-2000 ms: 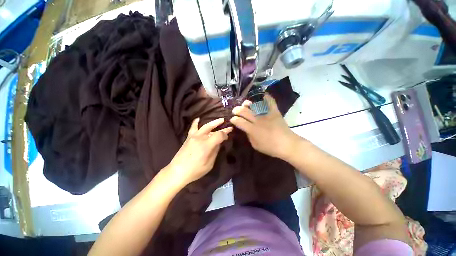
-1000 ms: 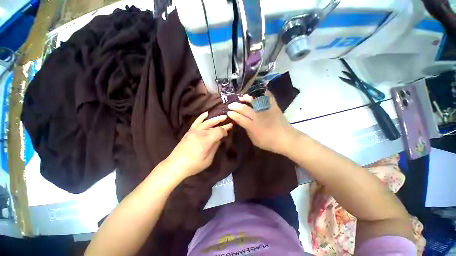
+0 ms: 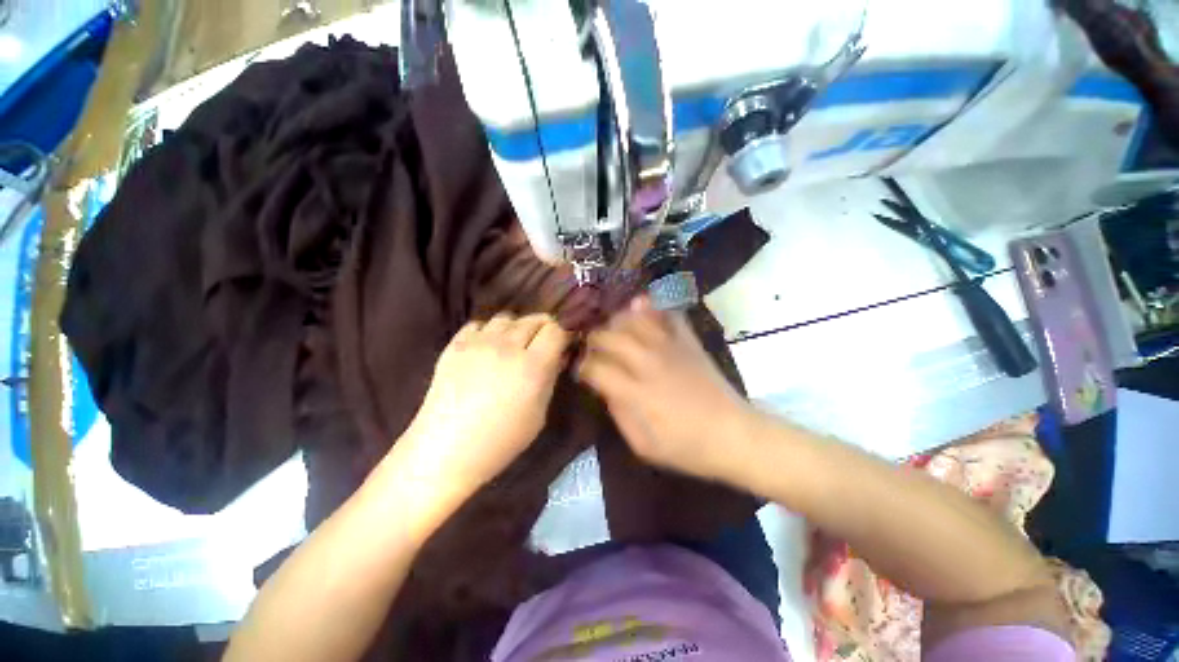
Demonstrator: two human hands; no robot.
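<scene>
The dark brown garment fabric [image 3: 246, 259] lies heaped left of the needle and runs down over the table's front edge. Some of the cloth is under the presser foot [image 3: 588, 269], and a corner sticks out right of it. My left hand [image 3: 507, 375] has its fingers curled into the cloth just below and left of the foot. My right hand [image 3: 659, 388], slightly blurred, grips the cloth just below and right of the foot. A ridged grey knob [image 3: 672, 290] is just above my right fingers. The fingertips are partly hidden in the folds.
The white sewing machine head [image 3: 737, 78] stands over the work. Scissors [image 3: 937, 239], a black-handled tool [image 3: 996, 326] and a purple phone [image 3: 1064, 330] lie to the right. Floral cloth [image 3: 860, 582] is at lower right. Brown tape [image 3: 58, 388] edges the table at left.
Both hands have moved slightly down from the needle. My left fingers, stretched out flat before, are now curled into the cloth, and my right fingers have left the presser foot's side.
</scene>
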